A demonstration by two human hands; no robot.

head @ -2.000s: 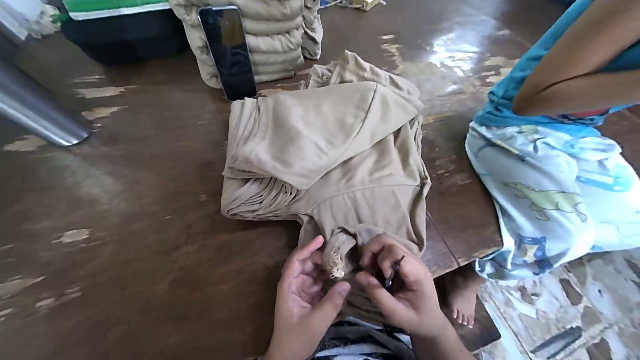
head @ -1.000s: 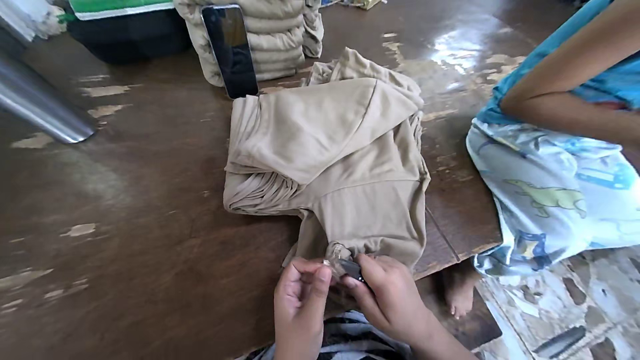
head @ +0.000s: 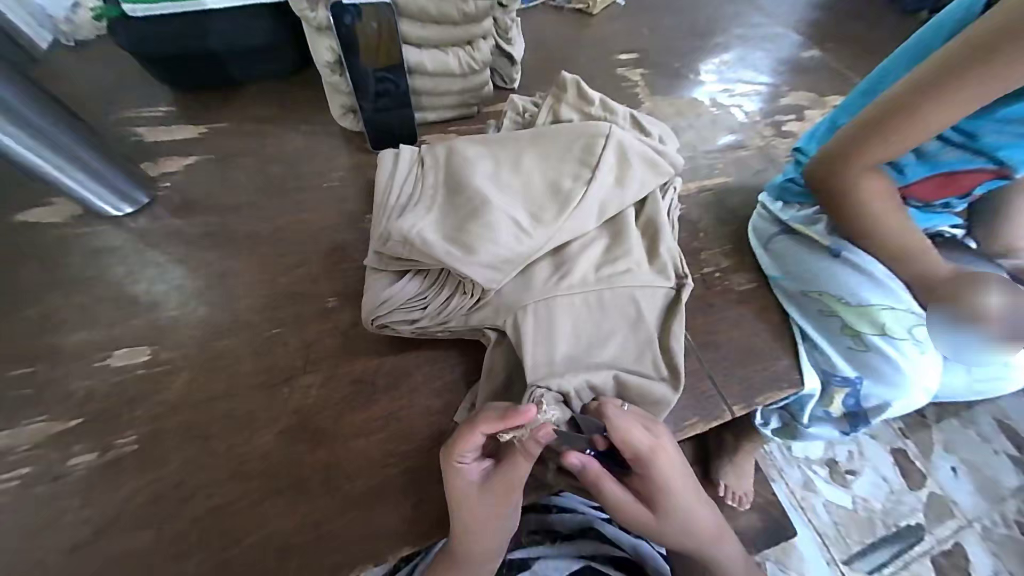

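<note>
A stack of beige fabric garments [head: 520, 224] lies folded on the brown wooden table, its lower end reaching the near edge. My left hand [head: 488, 472] pinches the gathered, frayed cloth end [head: 532, 424] of the top garment between thumb and fingers. In my right hand [head: 640, 464] is a small dark cutting tool [head: 584, 436], which looks like thread snips, with its blades parted beside that gathered end. My right fingers partly hide the tool's handle.
A smartphone [head: 376, 76] leans on a bundle of rolled beige cloth [head: 448, 60] behind the garments. A metal cylinder [head: 72, 144] stands at left, a black container [head: 208, 48] at the back. Another person [head: 904, 160] sits close on the right, beside the table edge.
The snips' blades, hard to see two seconds ago, now show parted at the cloth end. The other person's forearm has moved down toward their lap.
</note>
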